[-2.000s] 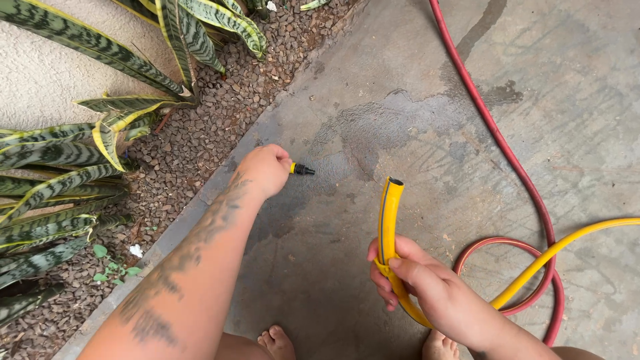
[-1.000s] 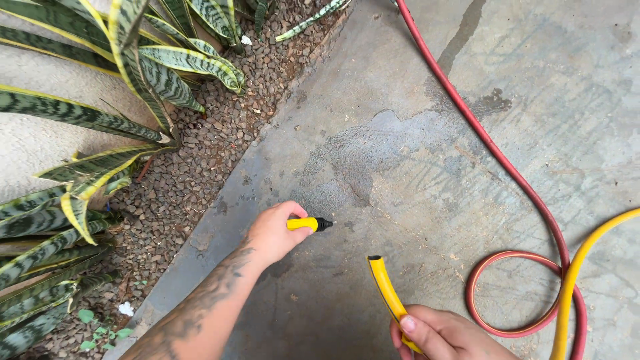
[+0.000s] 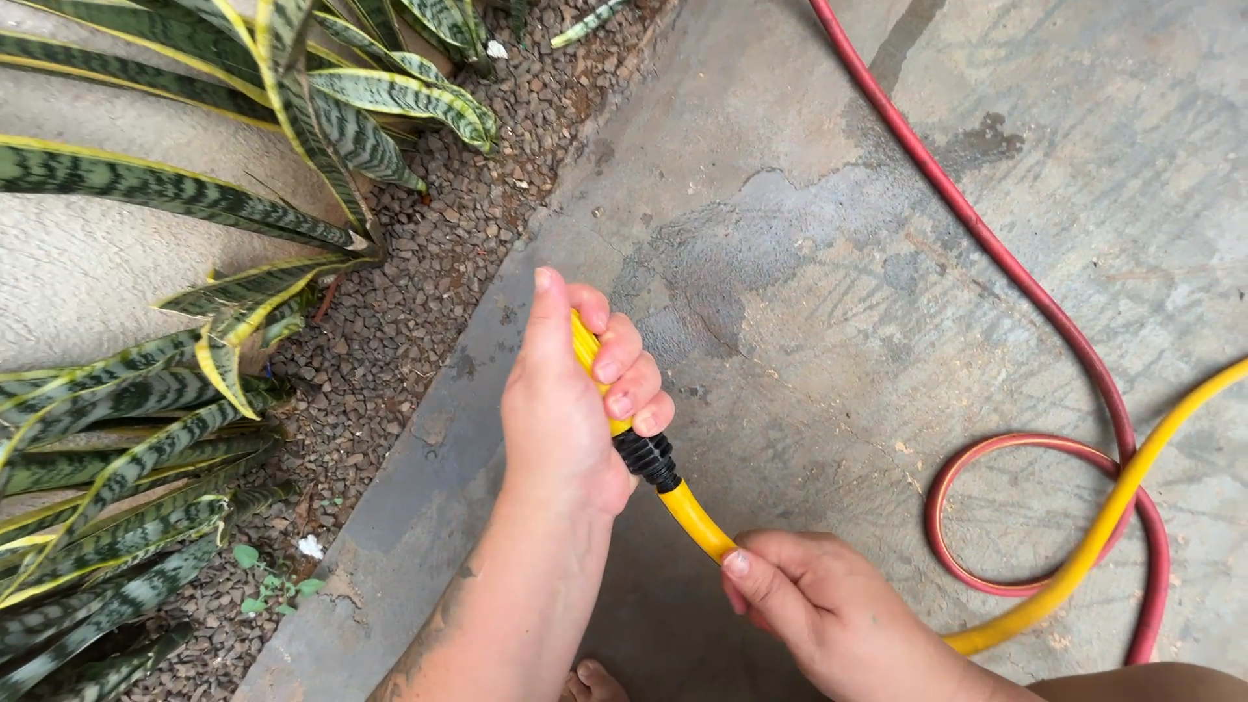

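My left hand (image 3: 585, 400) is wrapped around a yellow hose nozzle (image 3: 588, 353), whose ribbed black end (image 3: 647, 458) sticks out below the fingers. That black end meets the end of a yellow garden hose (image 3: 694, 517). My right hand (image 3: 809, 595) grips the hose a short way behind the joint, thumb on top. How far the hose sits in or on the black part cannot be told. Beyond my right wrist the hose continues toward the right edge.
A red hose (image 3: 985, 229) lies on the concrete floor (image 3: 819, 390) at the right, with a loop that the yellow hose crosses. Snake plants (image 3: 224, 200) grow at the left in a gravel bed (image 3: 439, 253) beside a pale wall. A wet patch (image 3: 741, 253) marks the floor.
The nozzle and the hose end, held apart before, now meet. My left hand has turned and closed around the nozzle, its black end now pointing down toward my right hand.
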